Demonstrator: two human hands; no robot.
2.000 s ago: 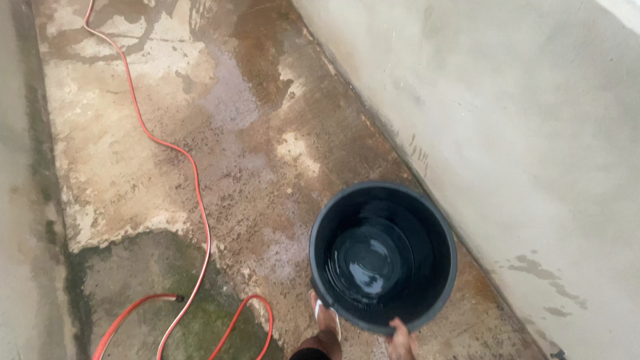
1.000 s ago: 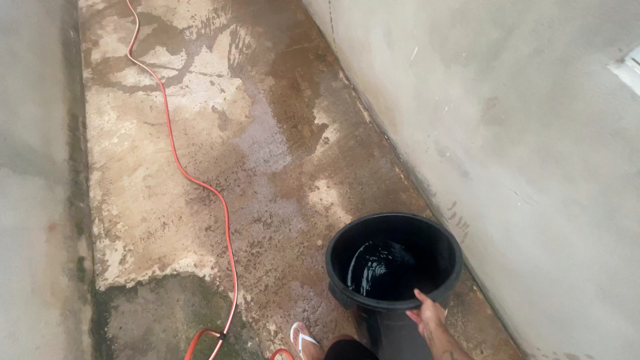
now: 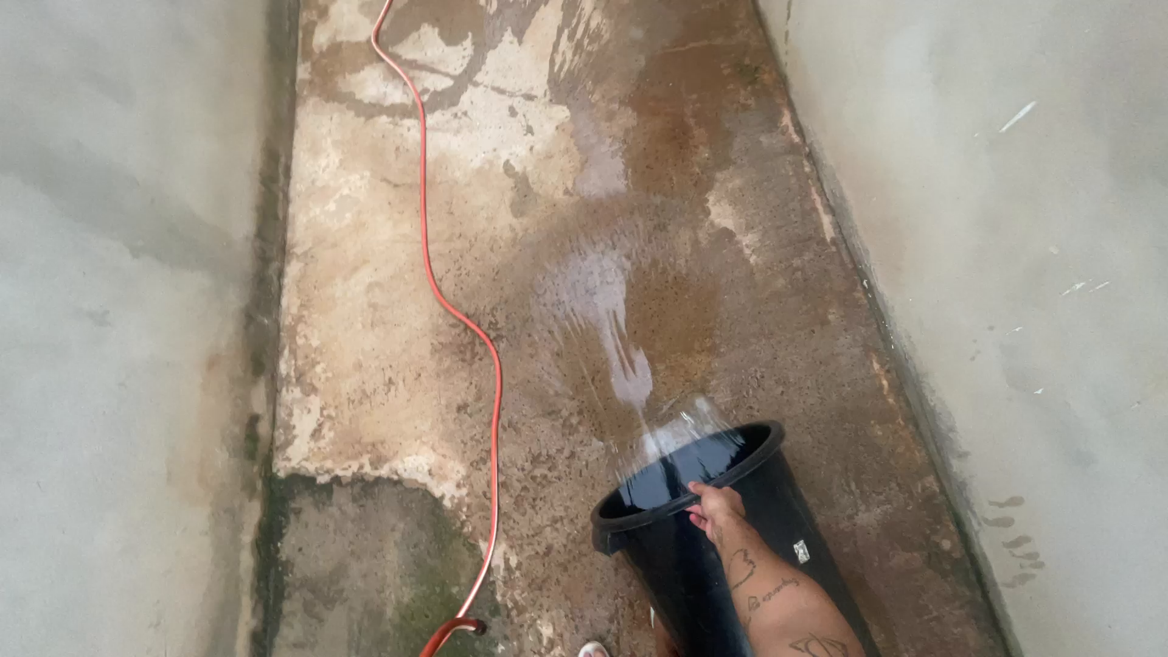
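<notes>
My right hand (image 3: pixel 715 511) grips the near rim of a large black plastic bucket (image 3: pixel 730 570), fingers over the edge. The bucket is tilted away from me, and water (image 3: pixel 680 438) pours over its far lip onto the wet concrete floor (image 3: pixel 584 365). My left hand is not in view. An orange hose (image 3: pixel 497 411) lies along the floor to the left of the bucket.
A grey plastered wall (image 3: pixel 128 319) rises on the left and another (image 3: pixel 1022 274) on the right. The hose end (image 3: pixel 476 626) lies near a mossy dark patch (image 3: pixel 383 557). A foot in a flip-flop (image 3: pixel 593 650) shows at the bottom edge.
The bucket, which stood with water inside, has been tipped forward, and water now runs out of it. The wet area on the floor has spread.
</notes>
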